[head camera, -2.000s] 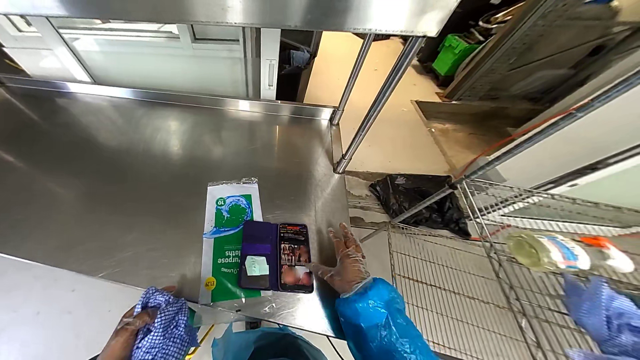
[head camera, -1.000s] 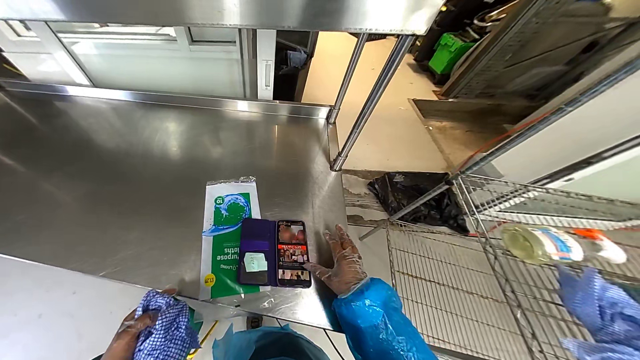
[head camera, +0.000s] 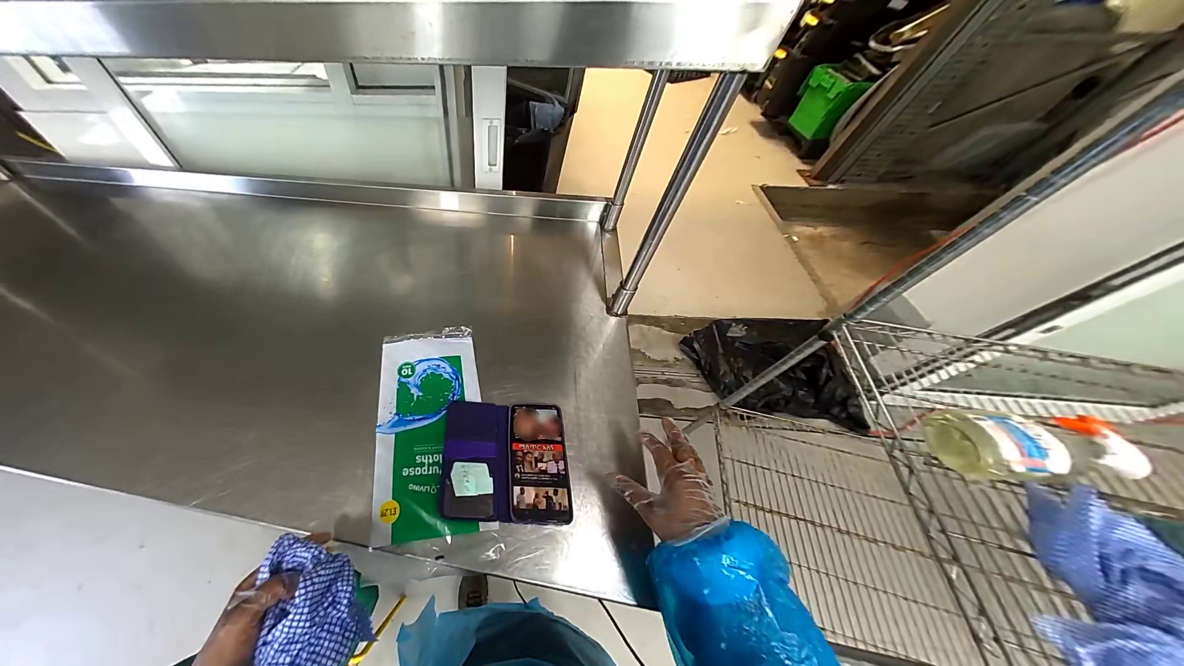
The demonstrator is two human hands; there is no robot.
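Note:
My left hand (head camera: 248,606), in a clear plastic glove, holds a crumpled blue-and-white checked cloth (head camera: 310,601) below the front edge of the steel table (head camera: 277,370). My right hand (head camera: 680,486), in a clear glove with a blue plastic sleeve (head camera: 740,592), is spread with nothing in it at the table's right edge. Left of it lies a smartphone (head camera: 539,462) in an open purple wallet case (head camera: 476,425), its screen lit with pictures. A small pale paper note (head camera: 472,479) rests on the case flap. The case partly overlaps a green-and-white cloth packet (head camera: 421,444).
A wire rack (head camera: 795,490) stands at the right, holding a spray bottle (head camera: 999,447) with an orange head and checked cloths (head camera: 1110,555). A black plastic bag (head camera: 777,370) lies behind it. A steel shelf (head camera: 388,32) crosses above the table on posts (head camera: 680,190).
The pictures on the phone screen have shifted. My right hand has drawn slightly away from the phone. My left hand keeps hold of the checked cloth.

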